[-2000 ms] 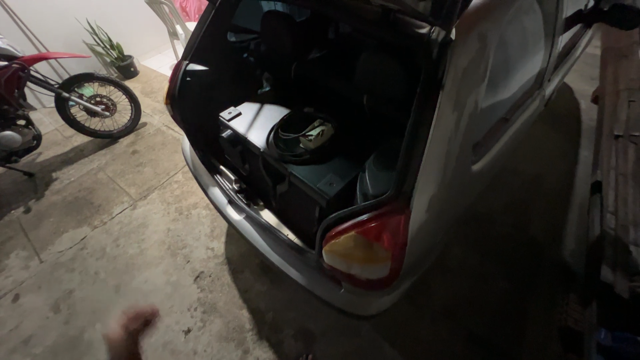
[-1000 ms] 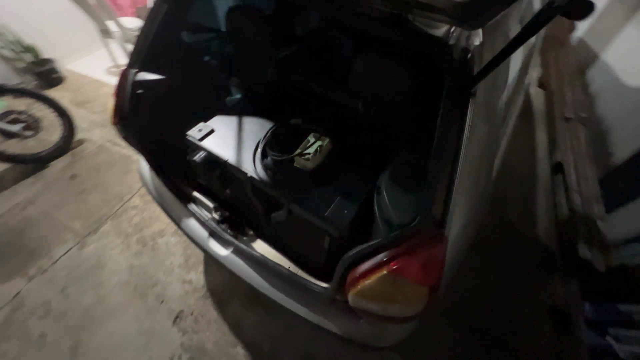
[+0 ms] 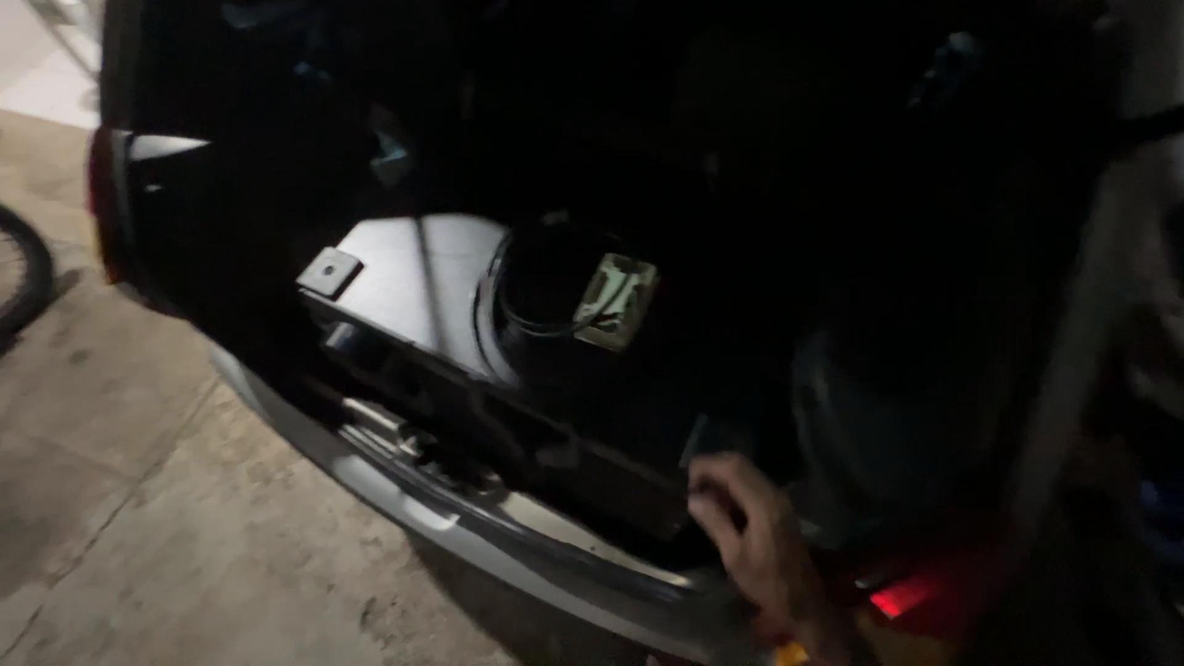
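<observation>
My right hand [image 3: 754, 536] reaches in over the right end of the car's rear sill, its fingers curled near the near right corner of a dark box [image 3: 416, 277] in the open boot. Whether the fingers touch the box or hold anything is too dark and blurred to tell. On the box's flat top lies a coil of black cable [image 3: 499, 305], and against it a small pale rectangular case [image 3: 618, 301] with greenish contents. A light metal bracket [image 3: 329, 271] is at the box's left corner. My left hand is out of view.
The boot latch [image 3: 393, 430] sits at the middle of the sill, above the silver rear bumper [image 3: 388, 499]. A red tail light [image 3: 902, 592] is close to the right wrist. Part of a wheel [image 3: 18, 273] stands on the concrete floor [image 3: 185, 555] at left.
The view has moved closer to the boot. My right hand now shows over the sill's right end; one second ago no hand was in view. The cable and box look unmoved.
</observation>
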